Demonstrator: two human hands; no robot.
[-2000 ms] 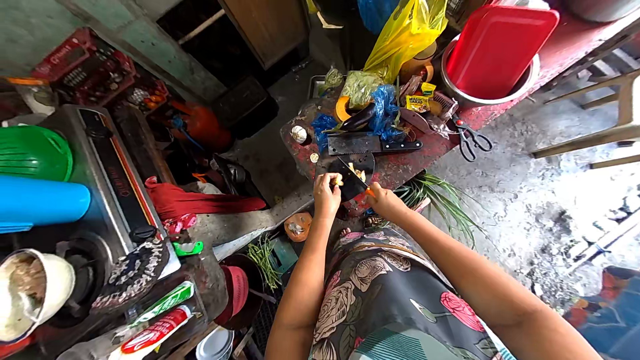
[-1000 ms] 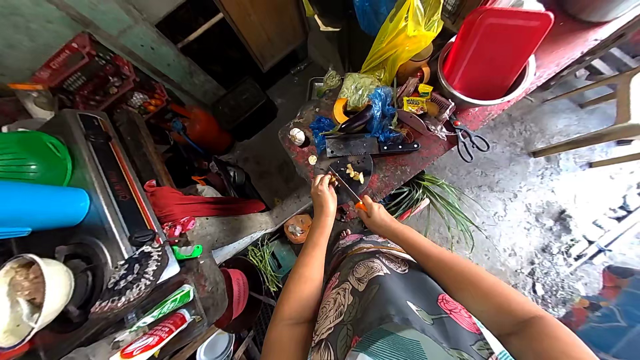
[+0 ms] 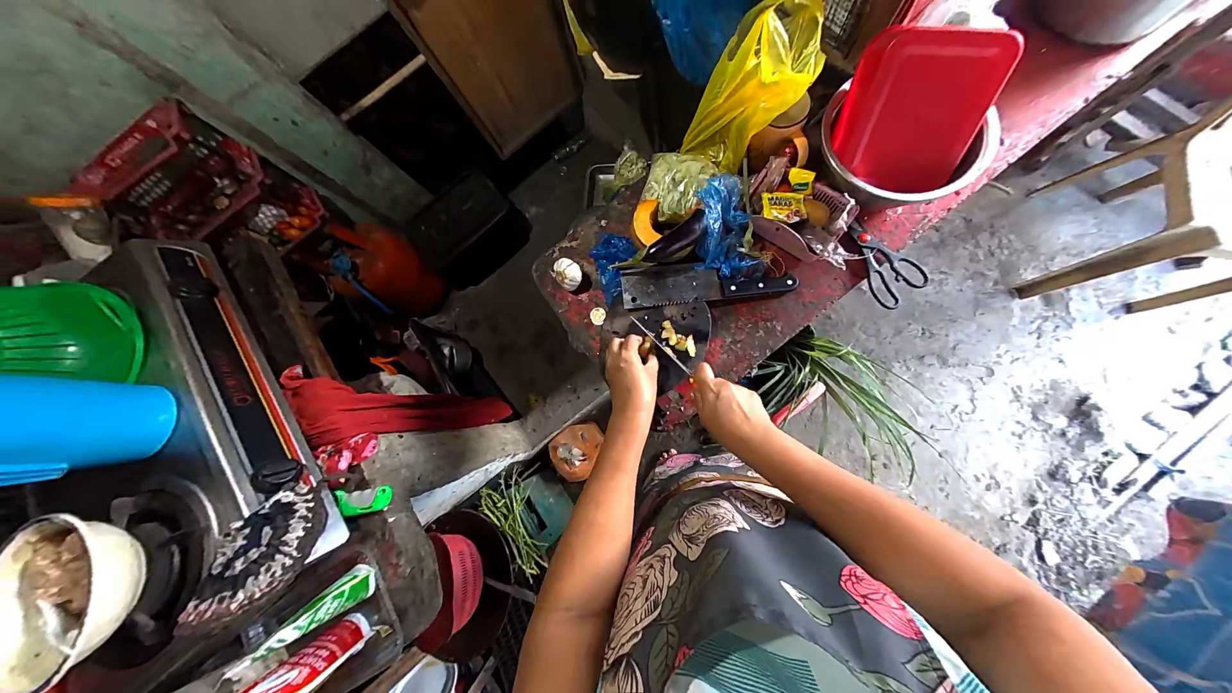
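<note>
My right hand (image 3: 729, 409) grips a small knife (image 3: 664, 348) by its handle, its thin blade pointing up and left over a dark round board (image 3: 695, 322). At the board's left edge, my left hand (image 3: 631, 371) is closed around a small item mostly hidden by its fingers. Pale yellowish cut pieces (image 3: 678, 339) lie on the board beyond the blade. A cleaver (image 3: 707, 286) with a black handle rests across the board's far side. A garlic bulb (image 3: 567, 273) and a small pale round piece (image 3: 598, 316) are on the worn red table to the left.
Behind the cleaver are an eggplant (image 3: 677, 238), a squash piece (image 3: 646, 222), blue plastic (image 3: 723, 226) and a yellow bag (image 3: 757, 82). Scissors (image 3: 887, 269) overhang the table's right edge. Long green leaves (image 3: 852, 390) stick out below it. A gas stove (image 3: 217, 356) stands left.
The cut pieces lie looser on the board than two seconds ago. The knife remains in my right hand, and both hands stay near the board.
</note>
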